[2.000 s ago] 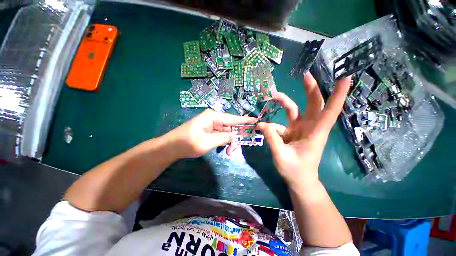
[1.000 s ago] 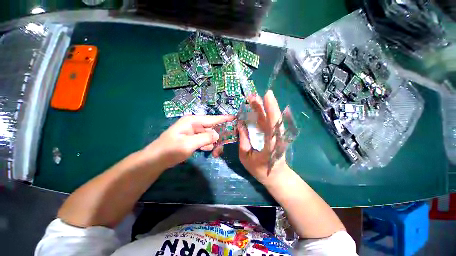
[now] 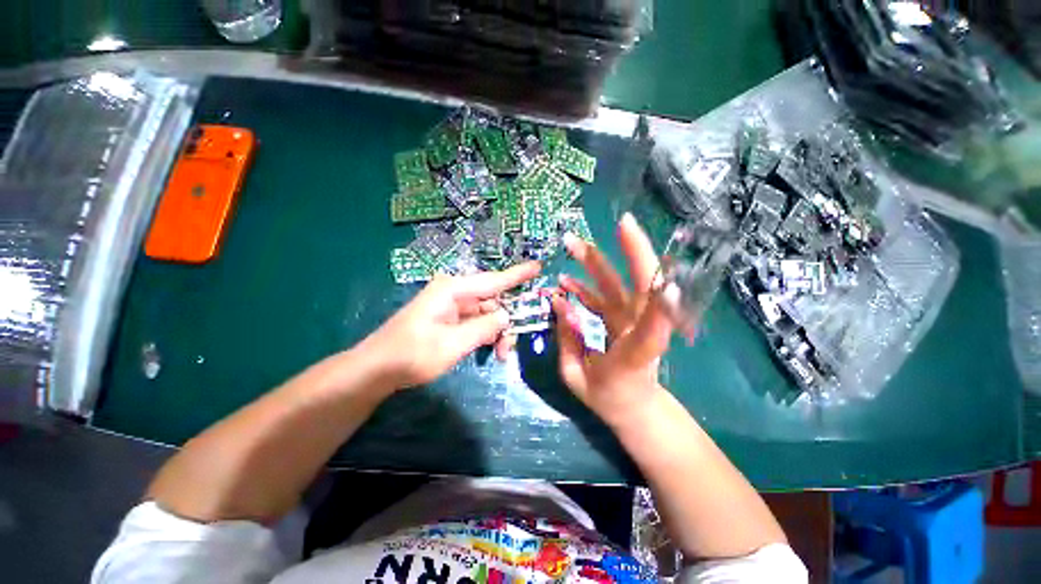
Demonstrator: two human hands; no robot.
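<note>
My left hand (image 3: 451, 322) holds a small circuit board (image 3: 530, 313) between thumb and fingers, its silver-white side showing. My right hand (image 3: 622, 325) is just right of the board, fingers spread. A thin clear film piece (image 3: 699, 274) with dark marks shows at the outer fingers of my right hand; it is blurred and its exact hold is unclear. A loose board pile (image 3: 493, 194), mostly green, lies beyond my hands. A shiny film sheet (image 3: 516, 428) lies at the near table edge.
A clear tray of jumbled boards (image 3: 902, 285) is at the right. An orange phone (image 3: 202, 194) and silvery sheets (image 3: 74, 154) are at the left, with a plastic scrap (image 3: 151, 361) below the phone. A dark tray stack (image 3: 468, 51) stands beyond the pile, another dark stack (image 3: 902, 69) far right.
My right hand's fingers have spread away from the board, and the film piece has moved right, toward the tray. The board in my left hand now shows its silver-white side. The view has shifted slightly.
</note>
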